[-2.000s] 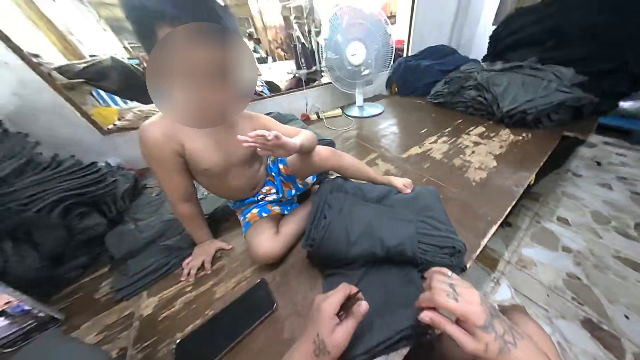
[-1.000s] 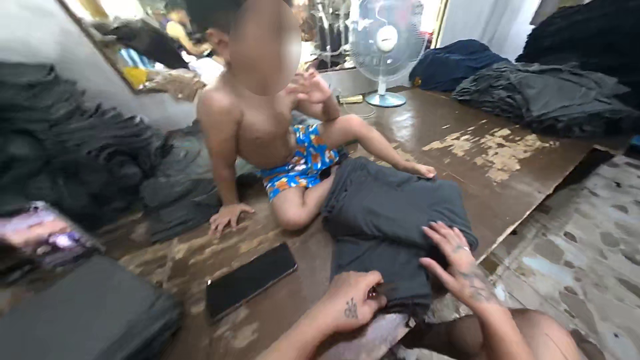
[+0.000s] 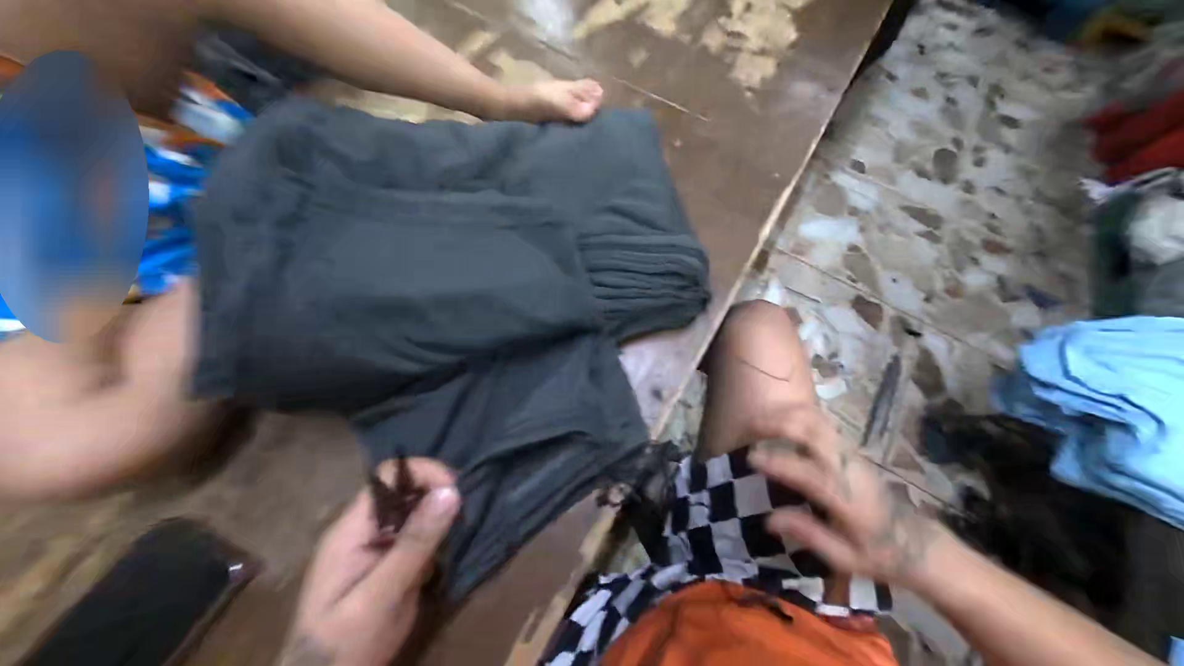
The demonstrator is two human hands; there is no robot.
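A stack of folded dark grey garments [image 3: 416, 268] lies on the worn brown wooden platform, with a loose dark grey garment [image 3: 518, 435] spread out from under its near side. My left hand [image 3: 388, 546] is at the near end of that loose garment, thumb against fingers, closed on a small dark item [image 3: 393, 499], perhaps thread snips; blur hides its exact kind. My right hand [image 3: 832, 509] is blurred, its fingers apart and holding nothing, above my checkered shorts [image 3: 721, 509] and bare knee, right of the platform edge.
A child's bare leg and foot [image 3: 555, 100] rest behind the stack; a bent leg lies at the left. A black smartphone [image 3: 139, 592] is on the platform [image 3: 740, 157] at lower left. Light blue cloth [image 3: 1110, 407], dark cloth and red cloth [image 3: 1142, 139] lie on the stone-patterned floor [image 3: 832, 277].
The view has swung down and right. My right hand, on the dark garments one second ago, is now off them over my lap. My left hand remains near the loose garment.
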